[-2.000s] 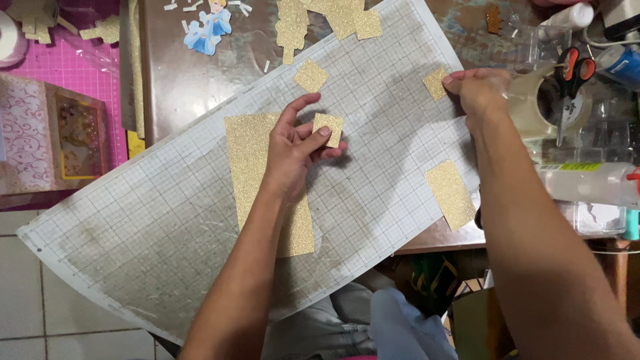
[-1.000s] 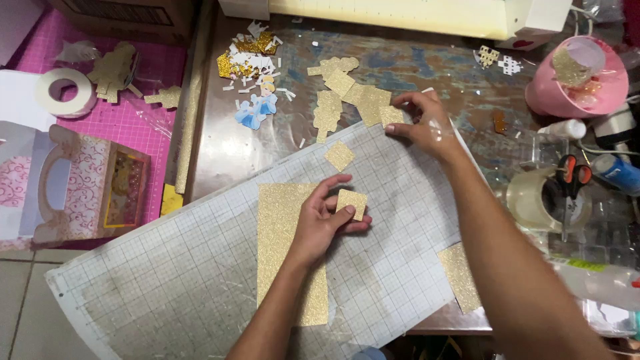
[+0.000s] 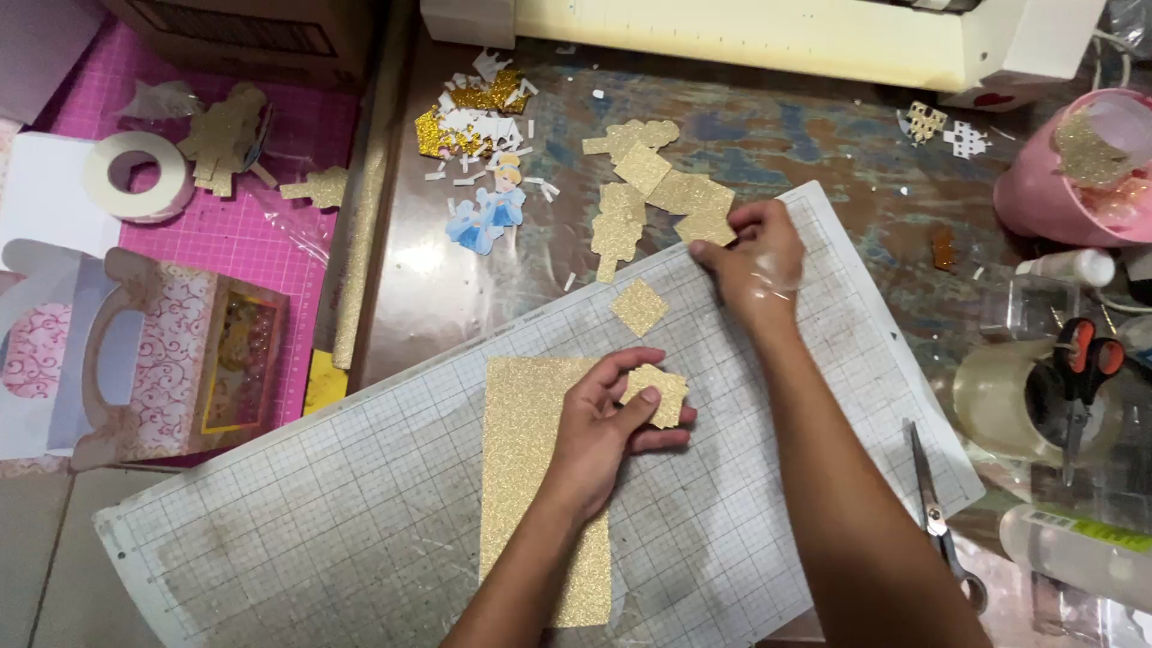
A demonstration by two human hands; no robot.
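Observation:
My left hand (image 3: pixel 621 423) holds small gold glitter paper pieces (image 3: pixel 661 396) under its thumb, over a long gold glitter sheet (image 3: pixel 522 450) on the grid cutting mat (image 3: pixel 405 468). At the mat's upper edge, my right hand (image 3: pixel 756 256) has its thumb and fingertips at a square gold piece (image 3: pixel 706 228); whether it grips it I cannot tell. That square touches a group of gold cut-outs (image 3: pixel 693 193) on the table. Between the hands lies a single gold square (image 3: pixel 639 307). Scissors (image 3: pixel 934 517) lie on the mat's right side, partly behind my right forearm.
Princess cut-outs (image 3: pixel 490 207) and white scraps (image 3: pixel 490 130) lie upper left. A pink mat (image 3: pixel 324 108) holds a tape roll (image 3: pixel 138 177) and a decorated paper box (image 3: pixel 171 360). Along the right stand a pink cup (image 3: pixel 1035 189), a wide tape roll (image 3: pixel 999 387) and orange-handled scissors (image 3: pixel 1084 360).
My right hand has moved from the mat's right side to the group of gold cut-outs. The gold rectangle seen earlier at the right is no longer visible. The view has shifted.

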